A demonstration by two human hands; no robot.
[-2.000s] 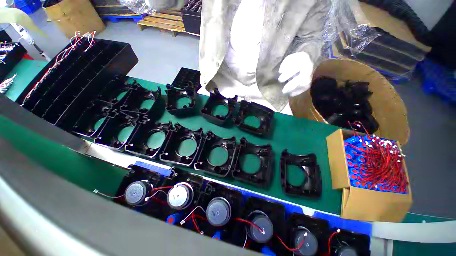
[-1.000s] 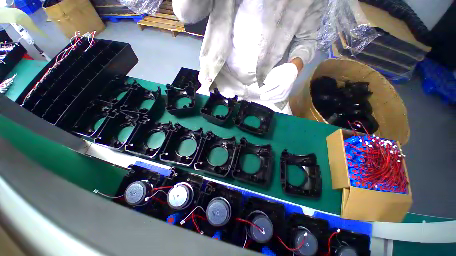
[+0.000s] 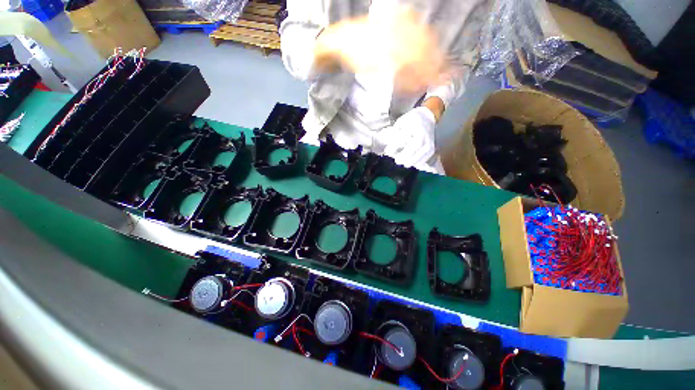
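Neither of my hands is seen reaching in from the near side. Black speaker housings (image 3: 389,249) stand in two rows on the green bench (image 3: 449,196), round holes showing green. One housing (image 3: 458,264) sits apart at the right. Nearer, a row of speaker assemblies (image 3: 333,322) with silver-grey discs and red and white leads lies over a blue mat (image 3: 537,344). A person in a pale coat (image 3: 328,95) faces the camera across the bench. That person's white-gloved hand (image 3: 414,139) is low before the coat; a blurred skin-coloured shape, apparently a bare hand, is above it.
A long black divided tray (image 3: 122,114) with wires is at the left. An open carton (image 3: 573,312) of blue and red parts is at the right end. Beyond it stands a tan drum (image 3: 598,171) with black housings. A grey curved edge (image 3: 152,327) crosses the lower left.
The person's gloved hand has moved down and left toward the bench's far edge. The blurred skin-coloured shape has appeared before the coat. The bench items and camera view have not moved.
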